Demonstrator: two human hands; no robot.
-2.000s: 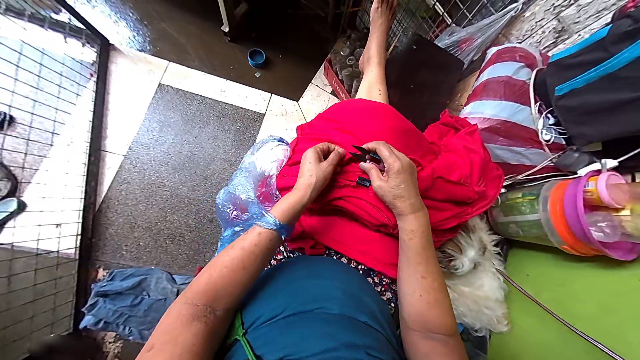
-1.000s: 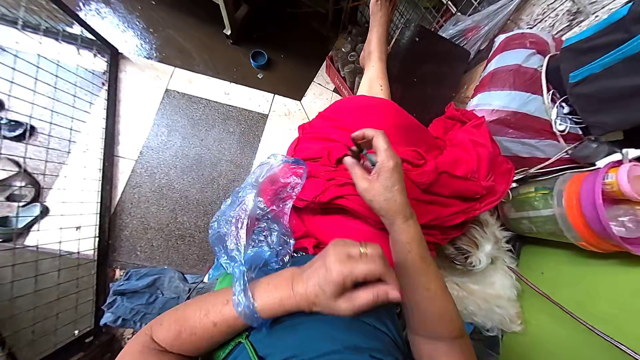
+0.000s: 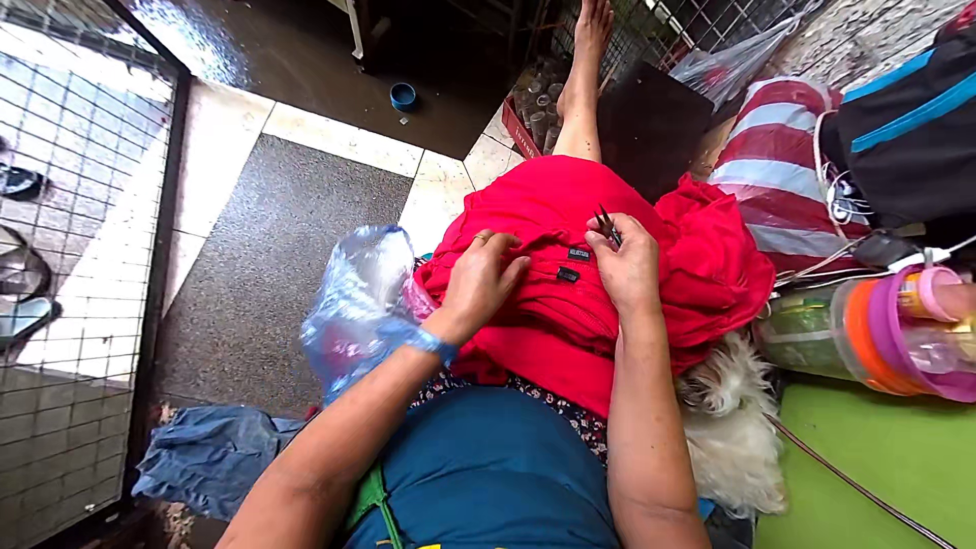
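Red fabric (image 3: 549, 198) with black labels (image 3: 567, 274) lies bunched across my lap. My right hand (image 3: 627, 259) holds small dark-bladed thread snips (image 3: 608, 226), whose tips point up and away from me, just above the labels. On the left part of the cloth rests my left hand (image 3: 484, 278), its fingers spread and slightly curled, with nothing visible in them. A thin blue plastic bag (image 3: 358, 305) is looped around my left wrist and hangs to the left of the fabric.
At my right are a fluffy white dog (image 3: 732, 450), a green surface (image 3: 877, 457), stacked plastic containers (image 3: 862, 335) and a striped bag (image 3: 778, 168). A wire mesh gate (image 3: 84, 229) stands left. Blue cloth (image 3: 213, 457) lies on the floor, with a blue cap (image 3: 402, 96) farther off.
My left hand has moved from near my belly up onto the red fabric. The snips now show clearly in my right hand, and two black labels are exposed.
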